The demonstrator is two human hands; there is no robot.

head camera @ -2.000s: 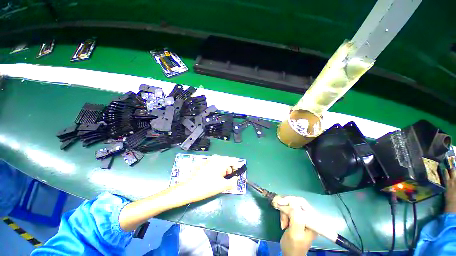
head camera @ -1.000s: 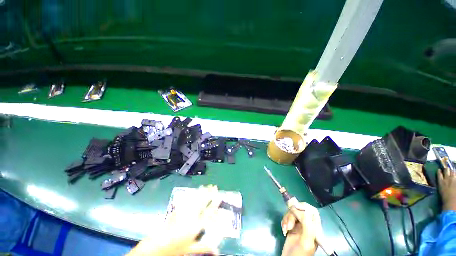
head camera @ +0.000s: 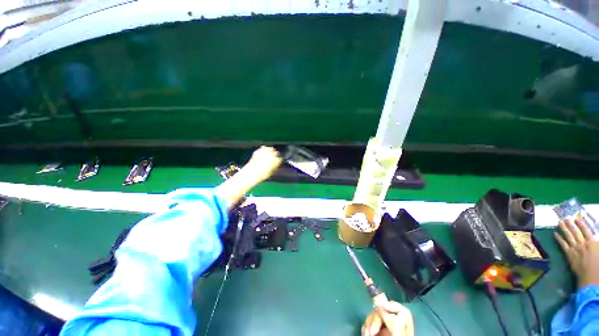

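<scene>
My left hand [head camera: 265, 162] reaches over the belt, its fingers closed at the left end of a blurred phone unit [head camera: 307, 162], which is over the long black tray [head camera: 394, 177]. My right hand [head camera: 389, 320], cut off by the bottom edge, holds the soldering iron [head camera: 362, 273]. The iron's tip points up and left, just below the round tan cup [head camera: 358, 226]. The heap of black plastic parts [head camera: 244, 244] lies left of centre, partly hidden by my blue left sleeve. A thin pale line, perhaps solder wire [head camera: 219, 293], runs down from the heap.
Several phone units [head camera: 139, 171] lie on the green belt [head camera: 190, 176]. The yellow-wrapped post [head camera: 378, 172] stands behind the cup. A black open bin [head camera: 412, 258] and the lit soldering station [head camera: 500, 246] are at right, cords in front. Another person's hand [head camera: 579, 248] touches a phone unit [head camera: 573, 211] at far right.
My left hand has moved from the bench up to the belt with the phone unit, now off the bench. The iron is held lower in the picture, and the view has tilted up.
</scene>
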